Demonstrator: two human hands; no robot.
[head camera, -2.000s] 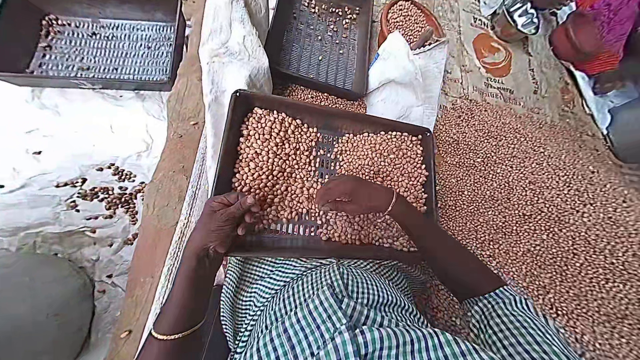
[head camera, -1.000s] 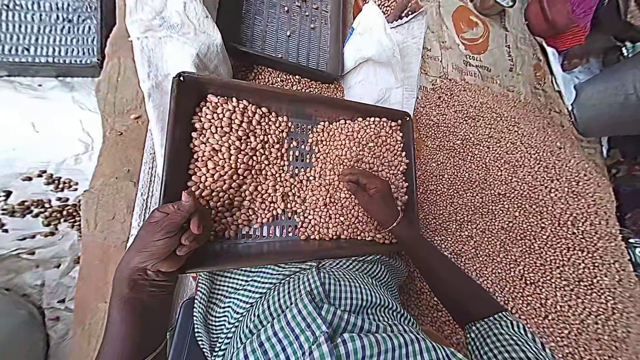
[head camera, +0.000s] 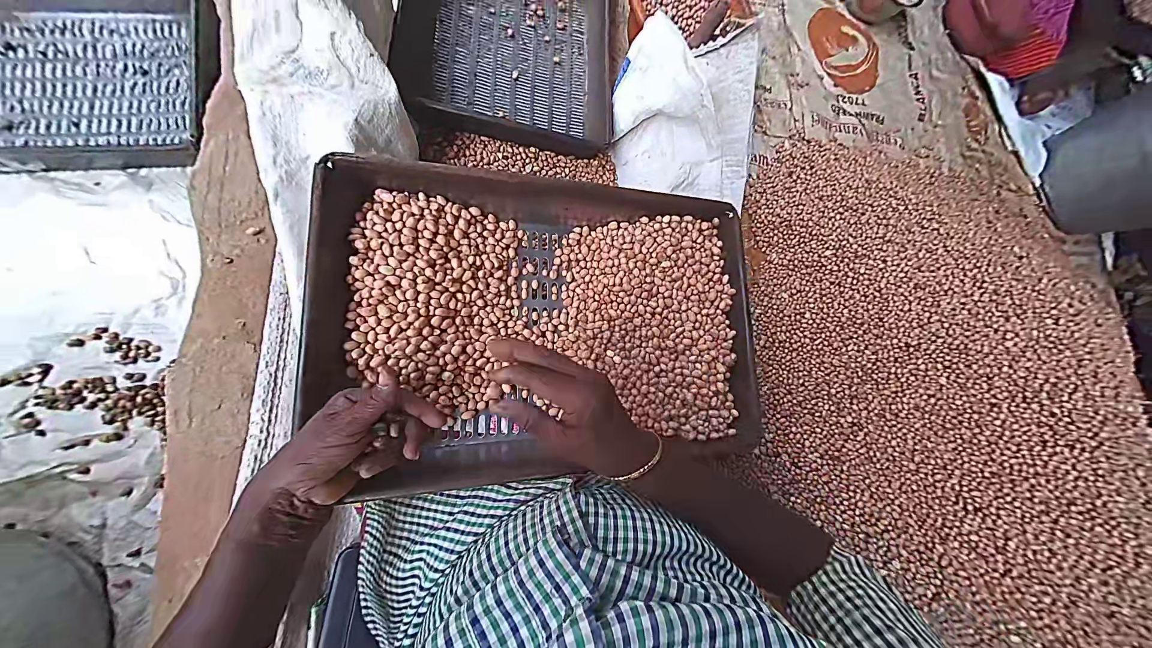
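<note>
A dark plastic tray with a slotted bottom rests at my lap, slightly tilted. Two heaps of pinkish-tan nuts or beans lie in it: a left heap and a right heap of smaller-looking ones, with a strip of slots between them. My left hand is at the tray's lower left edge, thumb over the rim and fingers curled at the nuts; whether it grips the rim is unclear. My right hand, with a bangle at the wrist, reaches over the lower middle, fingers apart and touching the nuts.
A wide spread of the same nuts covers sacking on the right. Another slotted tray stands ahead, one more at upper left. Dark pieces lie on white sheeting. Part of another person shows at upper right.
My right hand has moved left from the right heap to the lower middle of the tray. My left hand's fingers now reach further in over the tray's lower left edge.
</note>
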